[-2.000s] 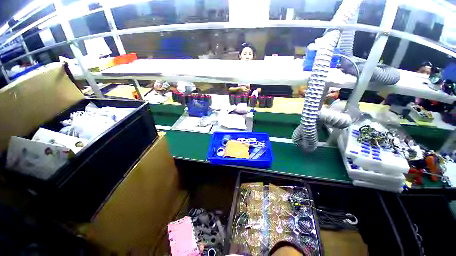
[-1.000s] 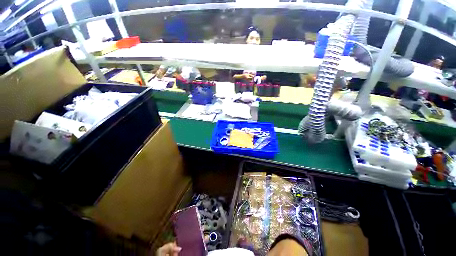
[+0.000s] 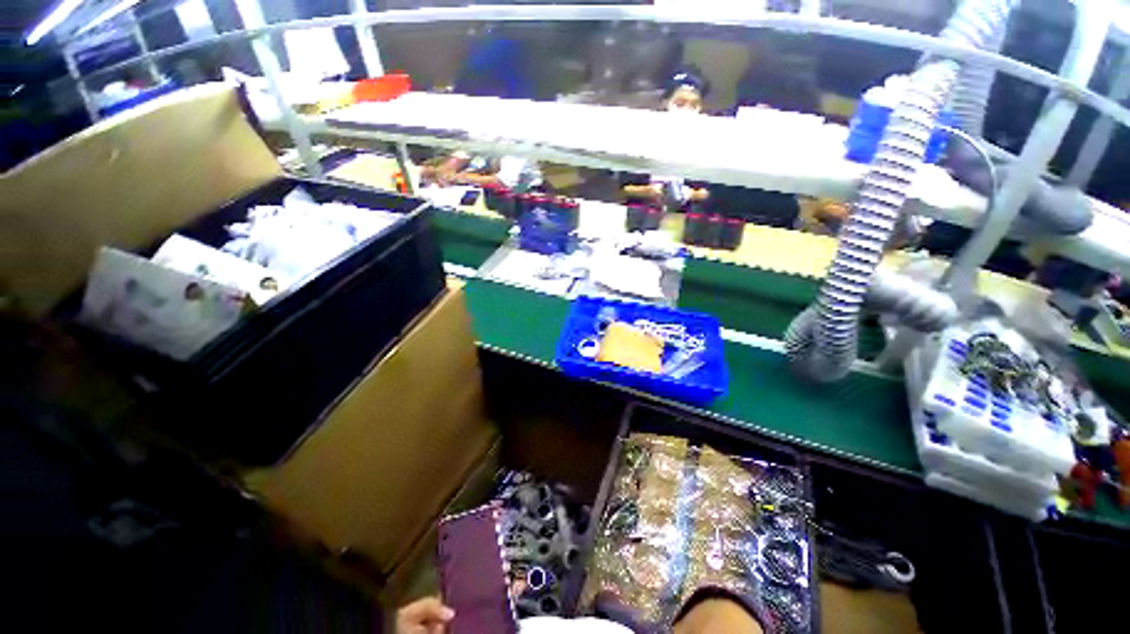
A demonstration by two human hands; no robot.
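Note:
A smartphone (image 3: pixel 475 570) with a dark reddish screen is upright at the bottom, left of the tray. Fingers of my left hand (image 3: pixel 425 616) are at its lower left edge; the rest is cut off. A clear blister tray (image 3: pixel 688 526) with round pockets, wires and brown pieces sits in a black crate. A skin-coloured shape with a dark band lies over the tray's bottom edge, cut off; it may be part of my right hand or arm (image 3: pixel 721 611), and its fingers are not clear. Grey ring-ended parts (image 3: pixel 542 533) are heaped between phone and tray.
A blue bin (image 3: pixel 642 351) of light parts is on the green belt (image 3: pixel 521 325). A black crate (image 3: pixel 335 310) of white wrapped parts and cardboard flaps (image 3: pixel 372 434) are at left. A ribbed hose (image 3: pixel 864 235) hangs before stacked white trays (image 3: pixel 991 427). People are across the belt.
The phone's screen went from pink to dark and fingers came into view at its lower left edge. The view has turned left, so the bench things have shifted right.

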